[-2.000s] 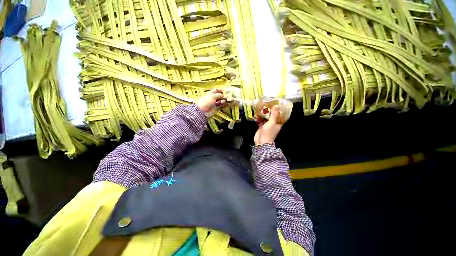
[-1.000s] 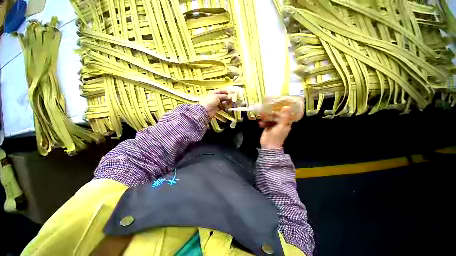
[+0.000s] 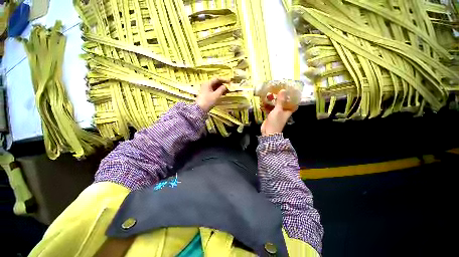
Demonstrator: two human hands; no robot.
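My right hand [image 3: 278, 111] holds a cloudy tan glue bottle [image 3: 288, 94] with a red marking, just past the table's front edge. Its pale nozzle points left toward my left hand. My left hand [image 3: 212, 94] has thumb and fingertips pinched on a yellow-green strap end [image 3: 232, 88] at the right side of the left strap stack [image 3: 136, 75]. The nozzle's tip is too blurred to tell whether it touches the strap end.
Another crisscrossed strap stack [image 3: 377, 60] lies to the right, its ends overhanging the edge. A loose strap pile [image 3: 48, 90] lies at the left on the white table [image 3: 19, 113]. A few long straps [image 3: 259, 45] run between the stacks. A blue item [image 3: 19, 20] is at the far left.
My left hand has moved slightly up over the stack's edge. My right hand drew the bottle back a second ago and now holds it slightly higher and more to the left.
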